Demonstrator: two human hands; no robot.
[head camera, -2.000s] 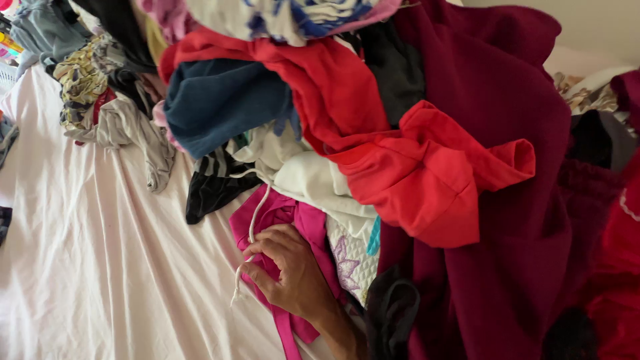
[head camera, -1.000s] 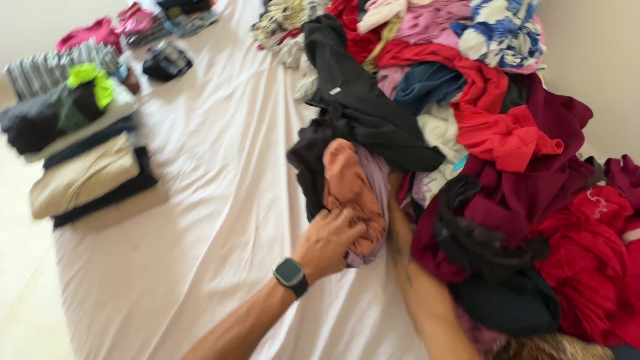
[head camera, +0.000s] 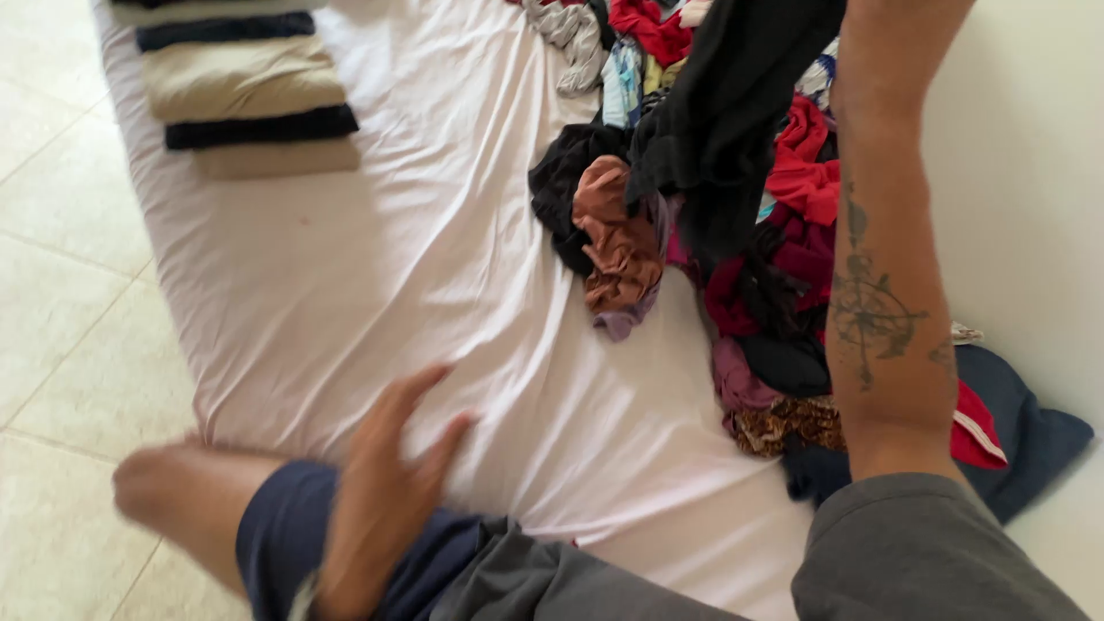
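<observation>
My left hand (head camera: 388, 492), blurred, is over my bent leg with its fingers apart and nothing in them. My right forearm, marked with a tattoo, reaches up the right side, and the hand is beyond the top edge. A black cloth garment (head camera: 720, 121) hangs from the top edge beside that forearm; what holds it is hidden. Below and left of it, a crumpled rust-brown garment (head camera: 617, 246) lies on the sheet with a black cloth (head camera: 565, 185) and a bit of mauve cloth (head camera: 625, 321). Red garments (head camera: 802, 172) show between the black garment and my forearm.
Folded clothes (head camera: 241, 78) are stacked at the upper left of the white sheet (head camera: 414, 285). A loose heap runs down the right, with a patterned brown cloth (head camera: 789, 423) and a blue-grey cloth (head camera: 1022, 423) near the wall (head camera: 1026, 172). Floor tiles (head camera: 60, 310) lie at left.
My left hand, on the rust-brown garment a second ago, has come off it toward my leg. The black garment, lying across the heap then, now hangs raised. The view has shifted.
</observation>
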